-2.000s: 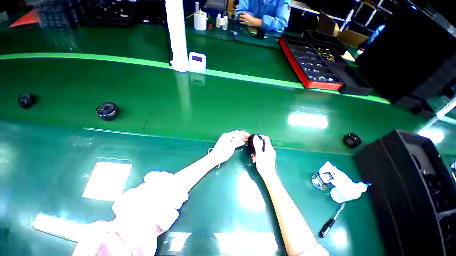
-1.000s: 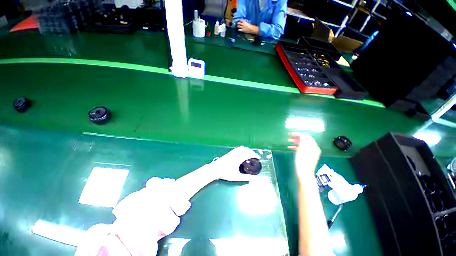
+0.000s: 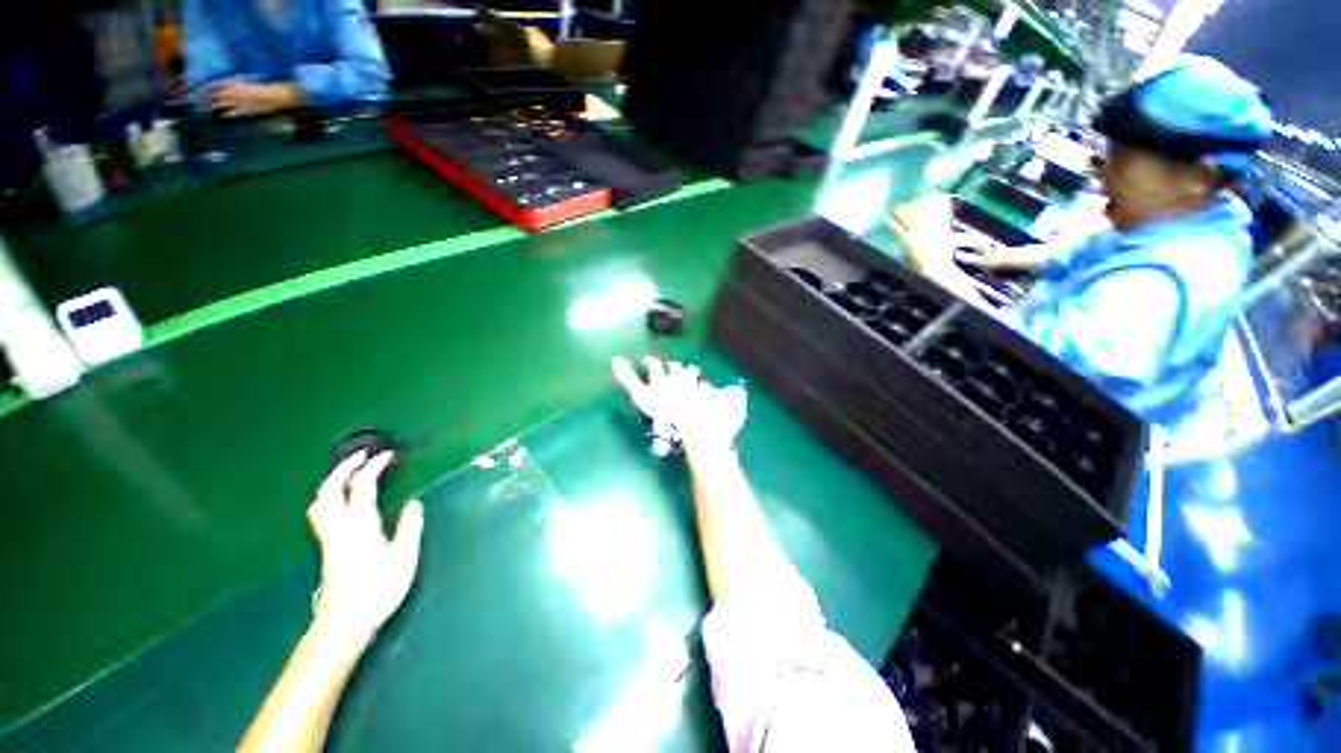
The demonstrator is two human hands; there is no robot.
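Observation:
My left hand [image 3: 358,552] is open, thumb apart, on the green top. Its fingertips are at the near edge of a round black part [image 3: 365,443]; I cannot tell if they touch it. My right hand [image 3: 688,403] is open with fingers spread, just short of another round black part [image 3: 665,316]. It covers most of the white cloth and bottle; a bit of the clear jar [image 3: 662,440] shows below its fingers, and a blue tip beside it. Neither hand visibly holds anything.
A deep black parts tray [image 3: 897,419] full of round black parts stands at right, with more trays below it. A person in blue [image 3: 1147,294] is beyond it. A red-edged tray [image 3: 508,169], a white timer [image 3: 100,325] and another person's sleeves [image 3: 335,74] are at the far side.
The view has swung right. The black part my left hand held is out of it, and a part lies on the green strip at its fingertips. My right hand is now over the cloth and bottle.

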